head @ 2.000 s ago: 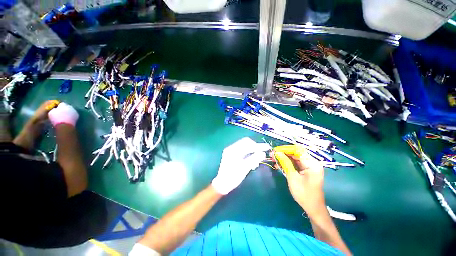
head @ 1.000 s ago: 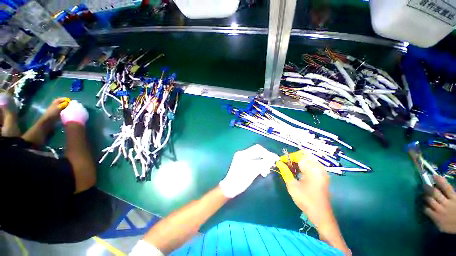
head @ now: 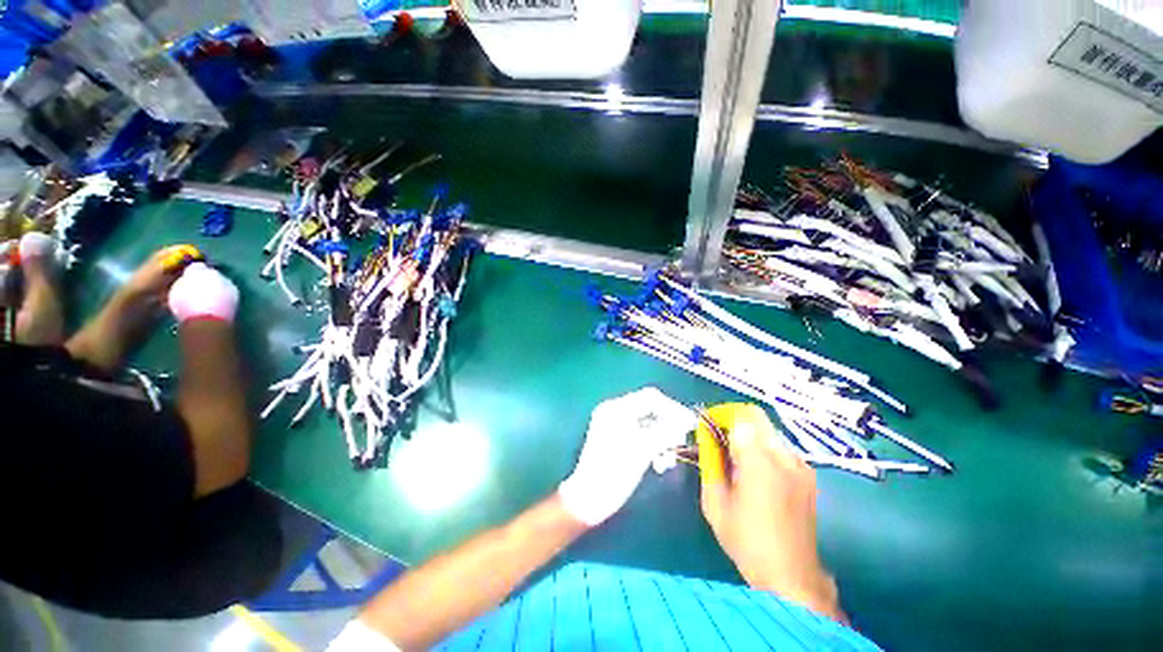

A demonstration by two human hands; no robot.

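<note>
My left hand (head: 619, 456), in a white glove, pinches the end of a small wire harness in front of my chest. My right hand (head: 759, 490), with yellow finger cots on thumb and finger, holds the thin dark and reddish leads (head: 693, 452) of the same harness. The two hands nearly touch. The harness is mostly hidden by my fingers, and the detail at the fingertips is too small to tell. A neat fan of white harnesses with blue ends (head: 765, 373) lies just beyond my hands.
A large harness pile (head: 380, 318) lies left, a tangled pile (head: 899, 255) right rear. A metal post (head: 730, 140) stands behind the fan. White containers (head: 1065, 77) hang above. A blue bin (head: 1097, 274) is far right. A person in dark clothing (head: 115, 471) works at left.
The view has shifted, so the bench things sit lower and further right. My right hand has turned more upright at the leads. The other person's hand at far right and the harness there are gone from view.
</note>
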